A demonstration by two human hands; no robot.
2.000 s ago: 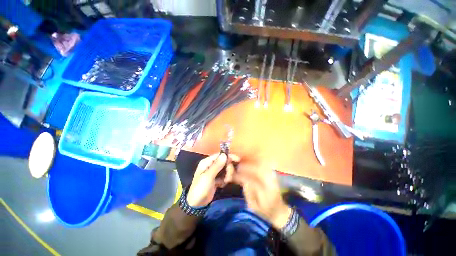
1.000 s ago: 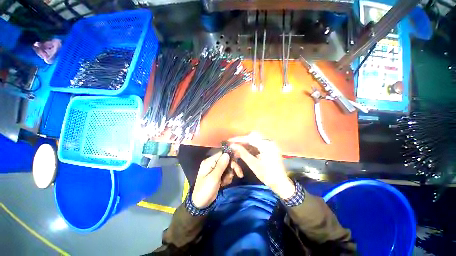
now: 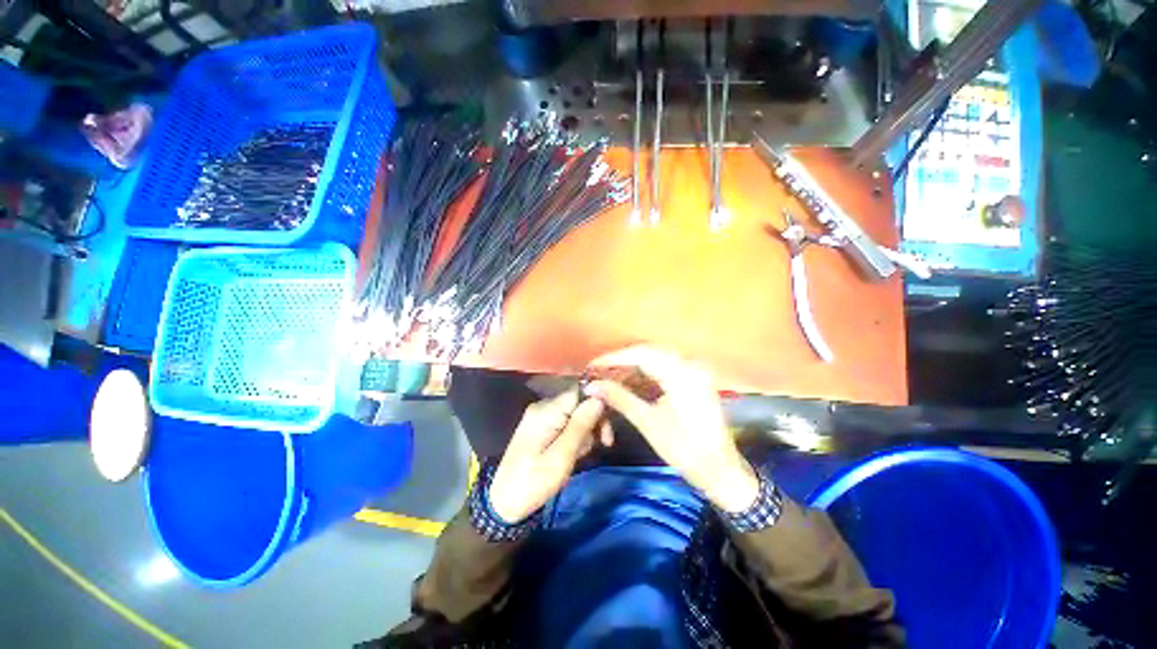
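Note:
My left hand (image 3: 543, 454) is closed around a small dark piece (image 3: 586, 384), perhaps cable ends, at the front edge of the orange mat (image 3: 584, 304). My right hand (image 3: 673, 418) has its fingertips on the same piece from the right. The fingers hide most of it. The cable bundle (image 3: 489, 235) lies fanned on the left of the mat, with bright ends. Several cables (image 3: 656, 152) stick out from the lower die (image 3: 812, 108) toward me over the mat. The side cutters (image 3: 802, 285) lie spread beside a narrow metallic strip (image 3: 831, 209) on the mat's right.
A deep blue basket (image 3: 355, 140) with dark cables stands at the left behind a lighter perforated basket (image 3: 165, 336). Blue buckets stand low left (image 3: 228, 501) and low right (image 3: 939, 545). A control box (image 3: 971, 260) and cable pile (image 3: 1104, 342) are at the right.
My right hand has moved in from a blur beside my left hand to meet it at the small piece. The bench view has shifted upward in the picture.

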